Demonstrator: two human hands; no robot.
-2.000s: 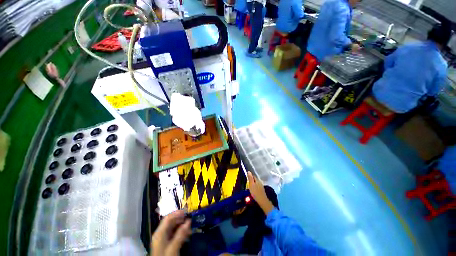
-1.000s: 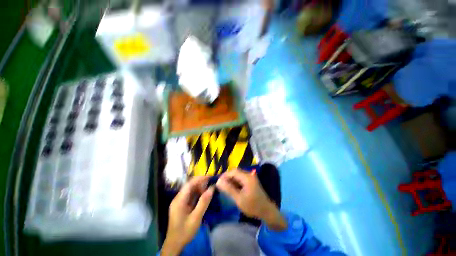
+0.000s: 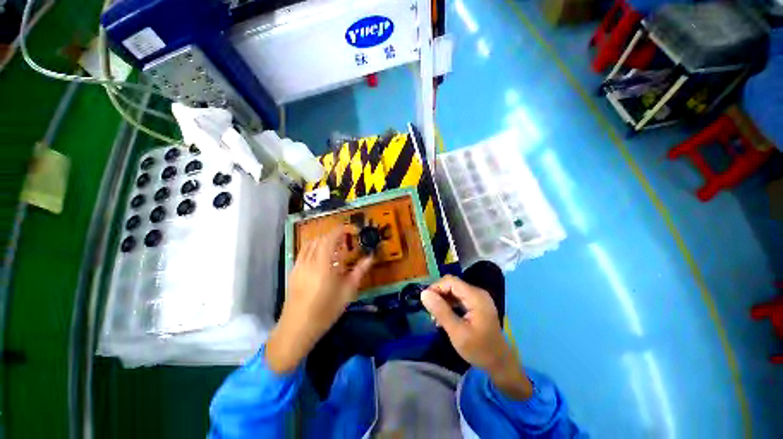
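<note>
The orange-brown fixture plate (image 3: pixel 313 230) in its green frame lies close in front of me. A dark round part sits in the black nest (image 3: pixel 370 237) on its raised block. My left hand (image 3: pixel 319 279) is over the plate's left half, fingertips at the nest's left side; whether they grip anything is unclear. My right hand (image 3: pixel 468 319) is at the plate's front right corner and pinches a round black part (image 3: pixel 412 297) between its fingertips.
The left parts tray (image 3: pixel 172 266) holds rows of black discs. The right parts tray (image 3: pixel 498 197) is beside the striped cover (image 3: pixel 378 163). The white-wrapped machine head (image 3: pixel 219 141) stands at the back left. A trolley (image 3: pixel 687 64) and red stool (image 3: pixel 717 154) are far right.
The fixture plate has slid toward me, out from under the machine head, which now stands further left. My hands have moved apart, the left over the plate, the right to its front corner.
</note>
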